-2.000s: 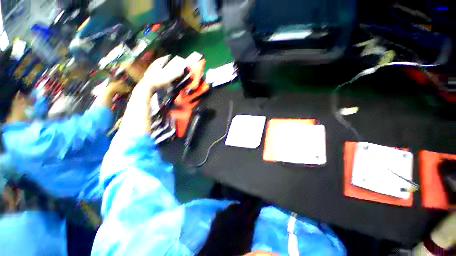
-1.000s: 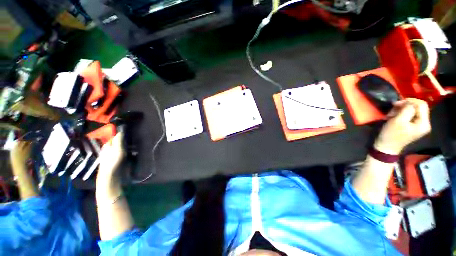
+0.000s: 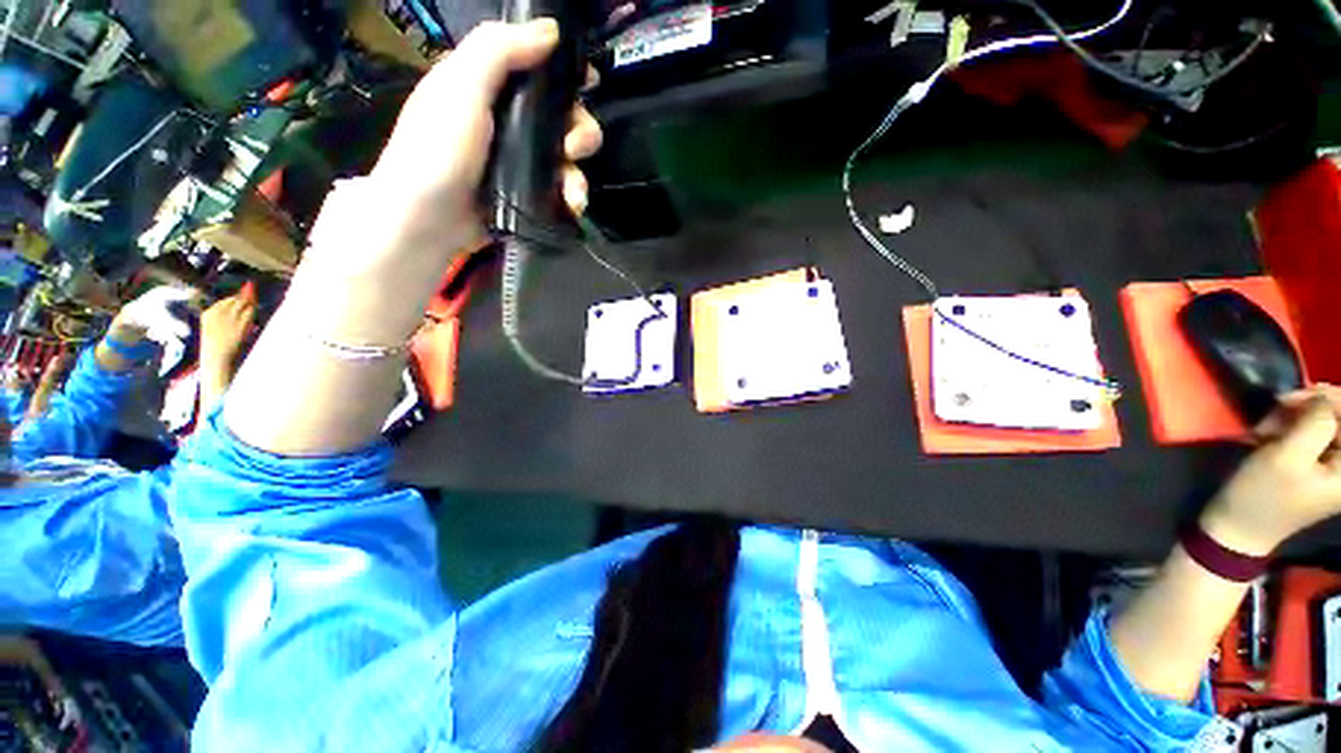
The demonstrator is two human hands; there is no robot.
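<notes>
My left hand (image 3: 459,130) is raised at the upper left, shut on the black handheld scanner (image 3: 527,155). The scanner's cord hangs down and crosses the leftmost white square unit (image 3: 630,344). A second white unit (image 3: 781,341) with dark corner dots lies on an orange-red pad. A third white unit (image 3: 1015,359) lies on another pad, with a thin dark lead (image 3: 1018,355) across it. My right hand (image 3: 1304,431) is at the right edge, beside the near end of the black mouse (image 3: 1240,347); whether it grips anything cannot be told.
A black machine with a white label (image 3: 663,37) stands at the back. A pale cable (image 3: 857,169) hangs by a small cream scrap (image 3: 896,219). A red dispenser (image 3: 1306,250) is at the right edge. A neighbouring worker's blue sleeve (image 3: 91,552) is at left. Units lie in a tray at lower right.
My left hand has risen from the stacked units at left and now holds the black scanner up. The scanner cord now lies over the leftmost unit. My right hand stays near the mouse.
</notes>
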